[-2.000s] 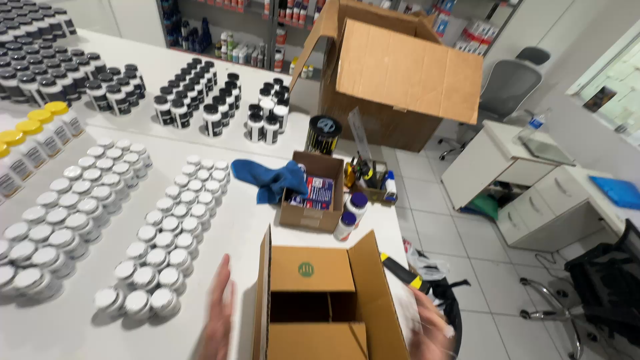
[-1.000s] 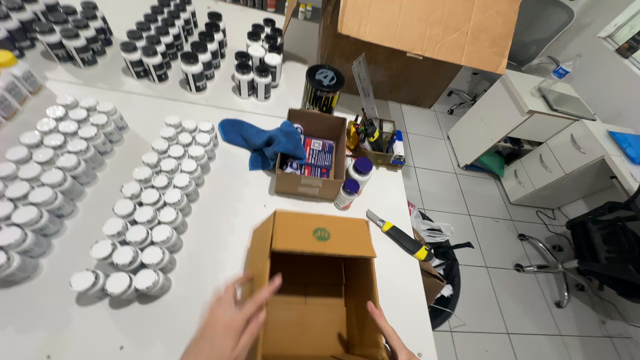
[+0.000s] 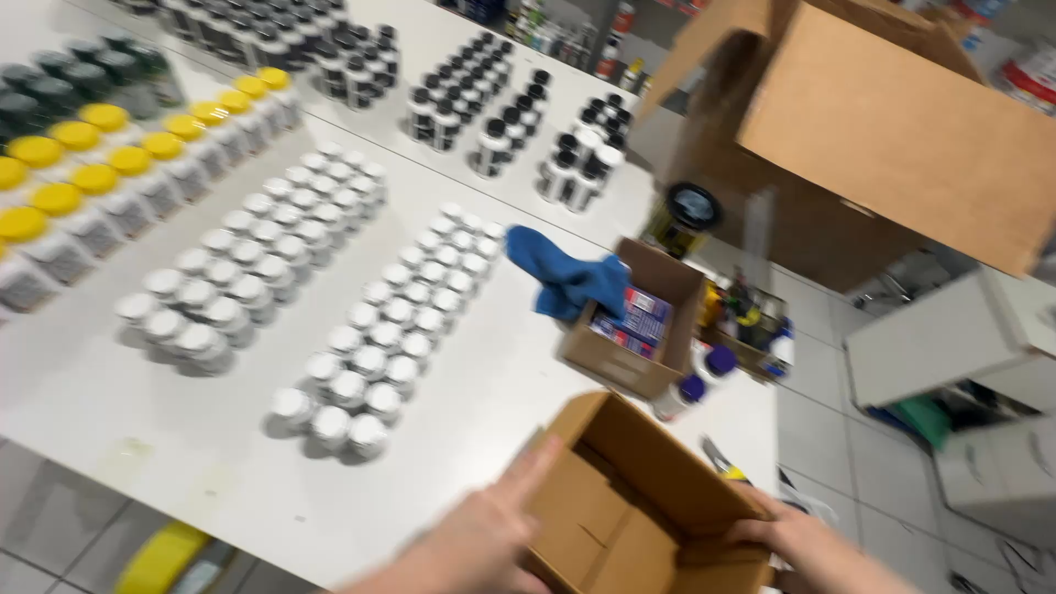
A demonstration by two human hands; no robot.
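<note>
An open cardboard box (image 3: 627, 503), its inside facing up and partly cut off by the lower edge, is between my hands. My left hand (image 3: 487, 528) grips its left wall, blurred, with fingers along the rim. On the right wall, my right hand (image 3: 792, 536) has its fingers bent over the edge. Just beyond the box's right corner lies a yellow and black utility knife (image 3: 724, 462), partly hidden. Purple-capped bottles (image 3: 691, 388) stand behind the box, beside a smaller carton (image 3: 631, 363) holding printed packs. A blue cloth (image 3: 569, 276) drapes over that carton's edge.
Rows of white-capped bottles (image 3: 384, 334) stand left of the box, with yellow-capped bottles (image 3: 129, 161) farther left. Black-capped bottles (image 3: 462, 87) line the back. A large carton (image 3: 899, 124), a black-lidded tub (image 3: 691, 206) and a tool holder (image 3: 755, 330) are behind right. The table's edge runs along the right.
The box's upper flap, in view earlier, no longer shows, and the box is turned at an angle. My hands have closed on its sides. The view has swung toward the left.
</note>
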